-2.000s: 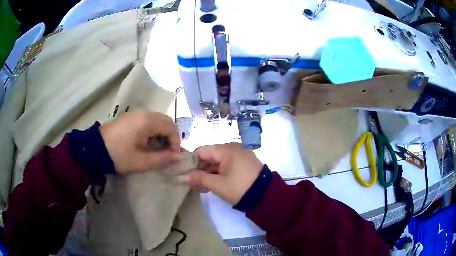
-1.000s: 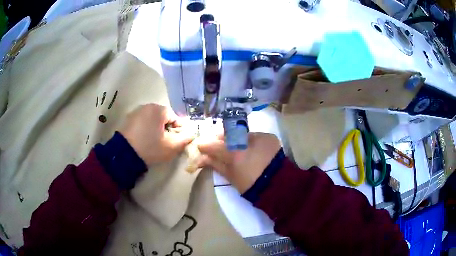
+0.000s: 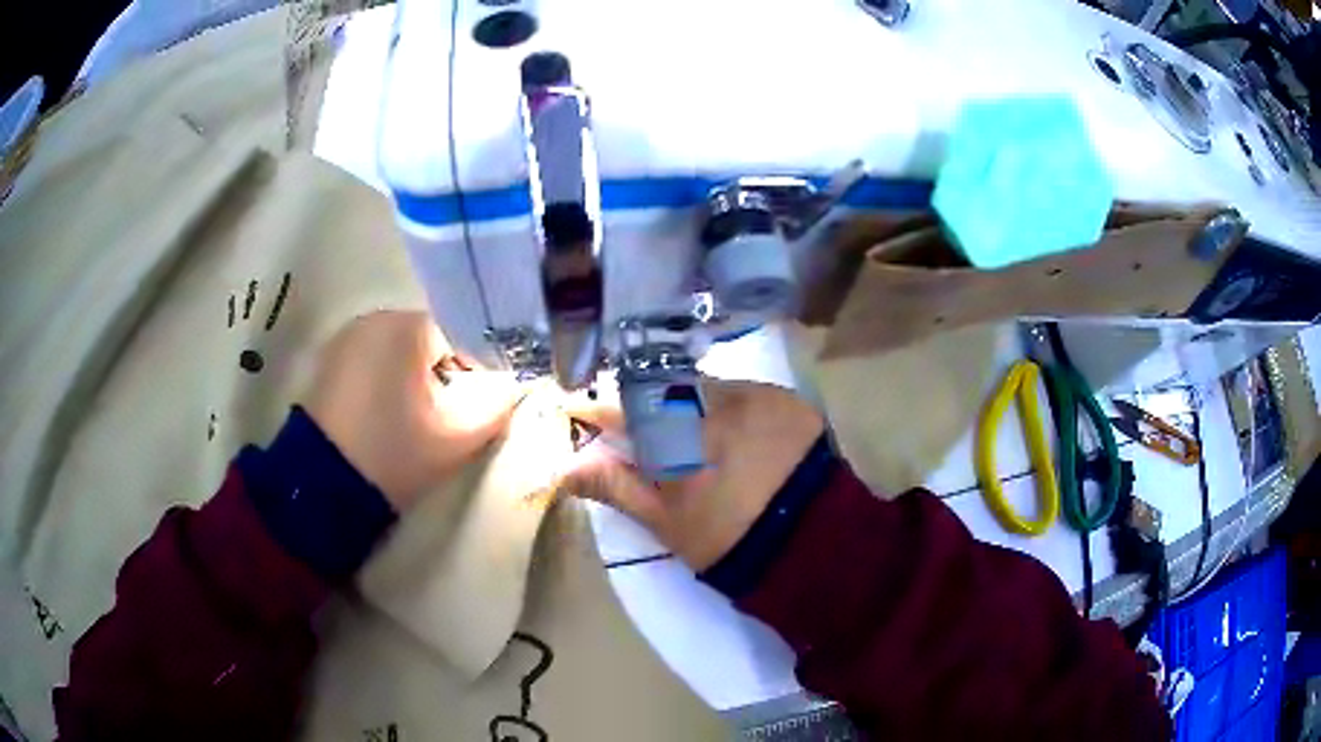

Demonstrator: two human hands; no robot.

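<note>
The beige fabric (image 3: 160,377) with dark cat-face lines lies to the left of the sewing machine (image 3: 493,276) and under my forearms. My left hand (image 3: 399,399) holds a raised fold of it at the needle area, just below the machine head. My right hand (image 3: 732,464) holds the same fold from the right, its fingers close to the left fingertips. A grey cylindrical part (image 3: 664,420) of the head hides part of my right hand. The presser foot (image 3: 539,363) is brightly lit, and I cannot tell whether the cloth is under it.
Scissors with yellow and green loops (image 3: 1018,449) and orange thread snips (image 3: 1159,432) lie at the right. A brown cardboard strip (image 3: 1014,283) and a turquoise hexagon (image 3: 1023,181) are on the machine arm. A small beige piece (image 3: 898,406) lies below it. Something blue (image 3: 1224,638) is at lower right.
Both hands have moved from in front of the machine up to the needle area with the fold. The machine head appears larger and further left.
</note>
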